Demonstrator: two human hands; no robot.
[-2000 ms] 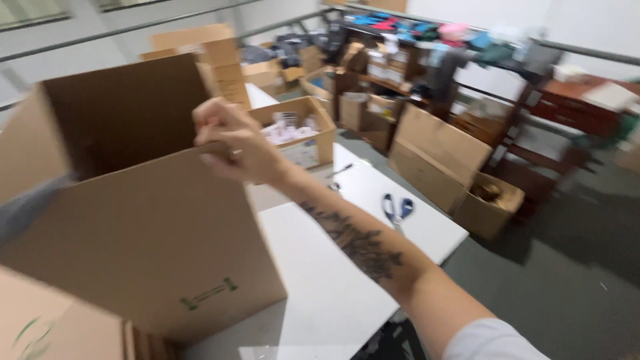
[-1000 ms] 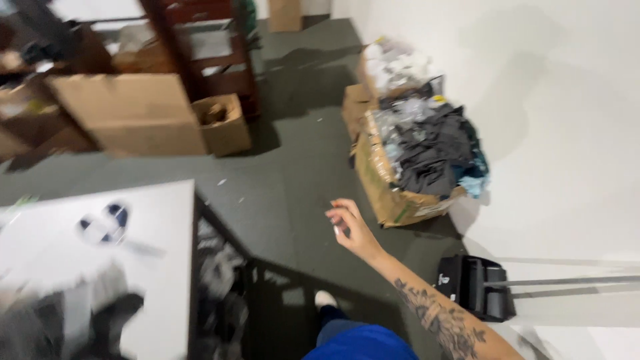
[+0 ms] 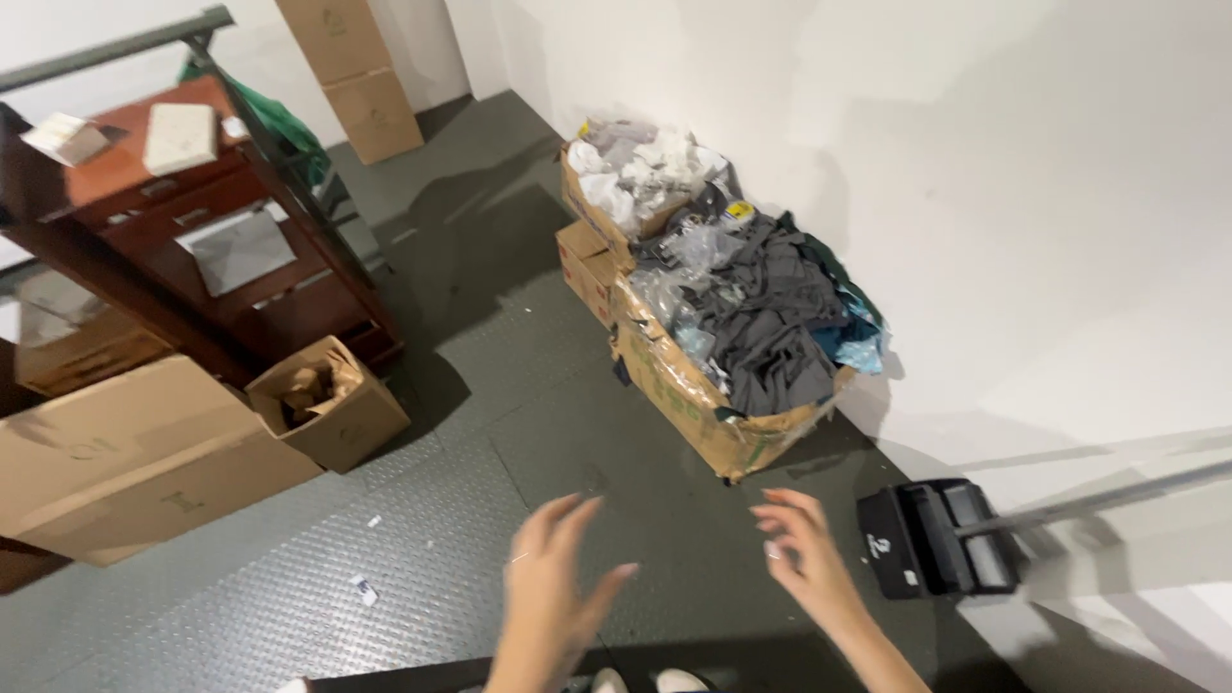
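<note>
My left hand point(image 3: 556, 587) is held out above the dark floor at the bottom middle, fingers apart, with a thin ring on one finger and nothing in it. To its right, my right hand point(image 3: 801, 553) is also empty, its fingers curved and apart. Beyond both hands stands a large taped cardboard box point(image 3: 683, 395), heaped with dark grey fabric point(image 3: 770, 308) and clear plastic point(image 3: 703, 247). Neither hand touches it. Behind it, another cardboard box point(image 3: 589, 204) holds white and grey crumpled material point(image 3: 650, 173).
A black bin with a long handle point(image 3: 938, 539) stands by the white wall at right. At left are a reddish wooden drawer cabinet point(image 3: 183, 207), an open box with brown paper point(image 3: 342, 423) and a large flattened carton point(image 3: 144, 448). Small scraps point(image 3: 364, 590) lie on the floor.
The view has swung right, away from the white table. Two seconds ago my right hand was at a tall carton's rim; now it is empty over the floor, and my left hand has come into view.
</note>
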